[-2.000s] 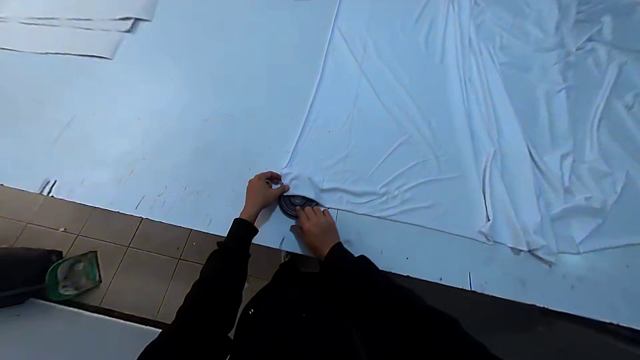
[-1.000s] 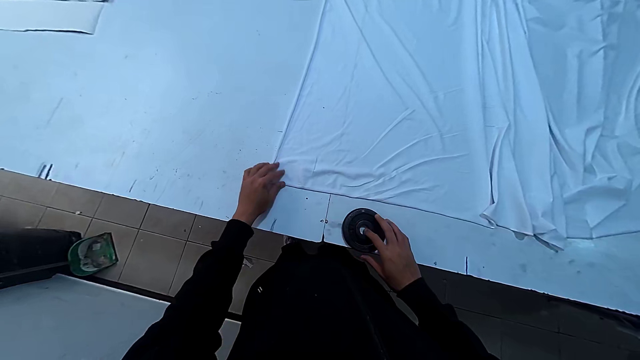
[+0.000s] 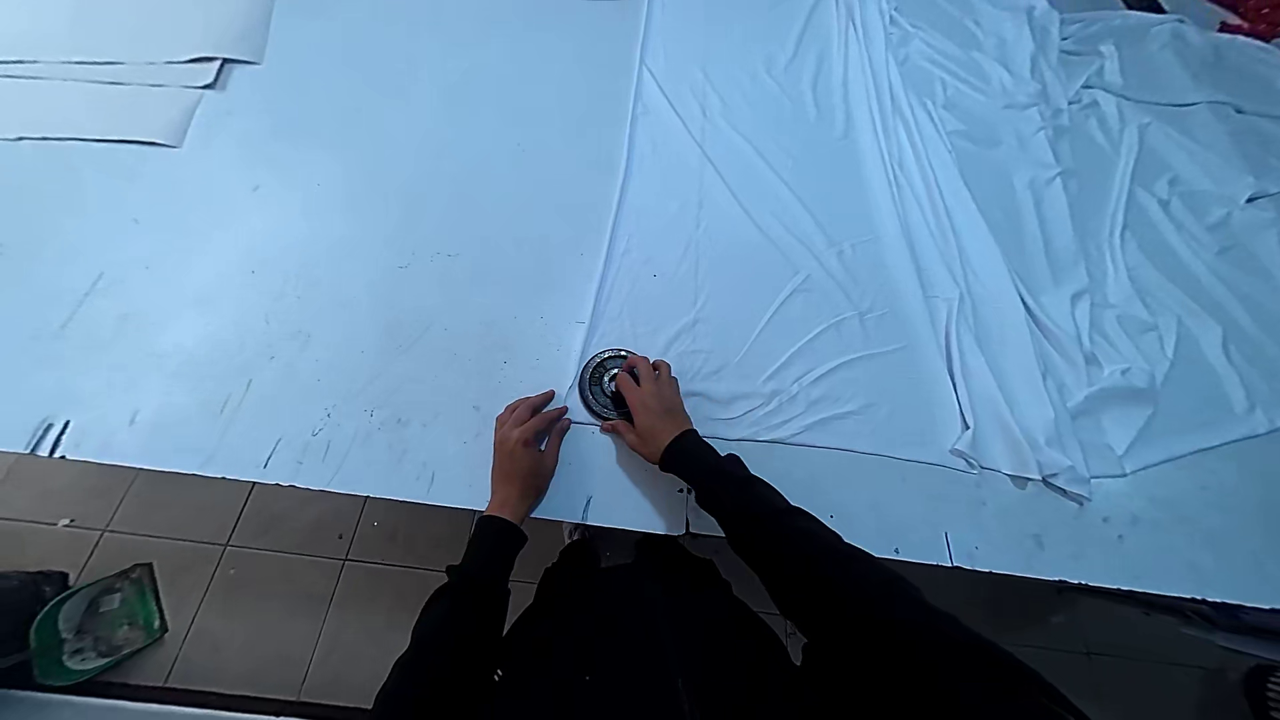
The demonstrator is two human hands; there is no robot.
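Thin white fabric point(image 3: 760, 230) lies over the right part of a pale table point(image 3: 400, 250), fairly flat at its left edge and bunched in folds farther right. A round black weight plate point(image 3: 604, 384) rests on the fabric's near left corner. My right hand point(image 3: 652, 402) grips the plate's right side, with fingers at its centre hole. Just left of the plate, my left hand point(image 3: 528, 445) touches the table beside the corner's tip, fingers slightly curled; whether it pinches the cloth's edge I cannot tell.
Several pale sheets point(image 3: 120, 100) lie at the table's far left. The near table edge runs in front of my body. Below is a tiled floor point(image 3: 270, 590) with a green dustpan-like object point(image 3: 100, 625) at the left. Something red point(image 3: 1252, 18) shows at the far right corner.
A second ago my right hand held the plate on the table, right of the corner and near the edge; now the plate sits on the fabric's corner. My left hand has stayed near that corner.
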